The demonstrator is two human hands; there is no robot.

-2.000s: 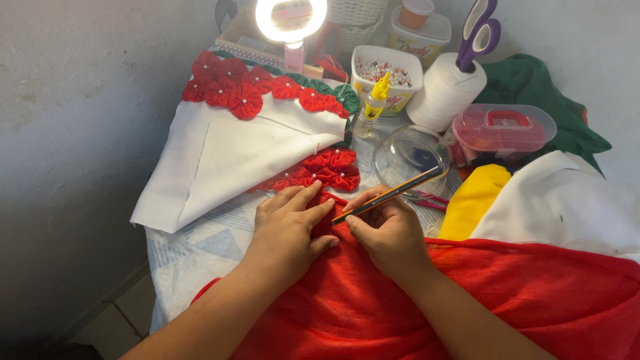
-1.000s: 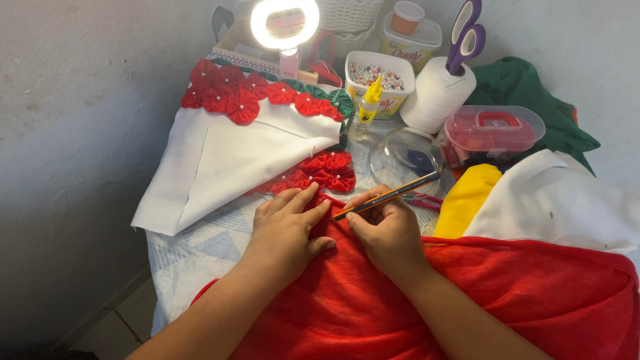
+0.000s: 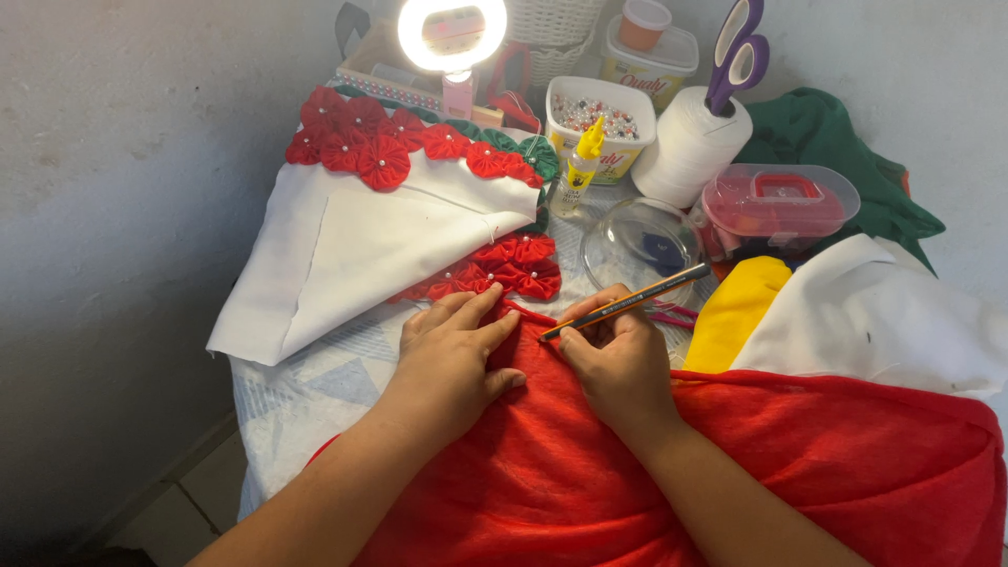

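Note:
Red fabric (image 3: 543, 472) spreads over the near part of the table, its top edge between my hands. My left hand (image 3: 457, 354) lies on this fabric with its fingers apart, pressing near the edge. In my right hand (image 3: 622, 354) is a black and orange pencil (image 3: 634, 301), its tip touching the red cloth just right of my left fingertips. Beyond my left hand lies a white cloth (image 3: 386, 236) with a folded-over corner, trimmed with red gathered fabric rosettes (image 3: 383, 161) that have pearl beads at their centres.
Behind stand a lit lamp (image 3: 453, 69), a tub of beads (image 3: 559, 134), a glue bottle (image 3: 577, 177), a white thread cone (image 3: 689, 150) holding purple-handled scissors (image 3: 736, 59), a clear dome lid (image 3: 614, 244) and a pink-lidded box (image 3: 780, 205). Yellow cloth (image 3: 740, 315) and green cloth (image 3: 835, 150) lie right.

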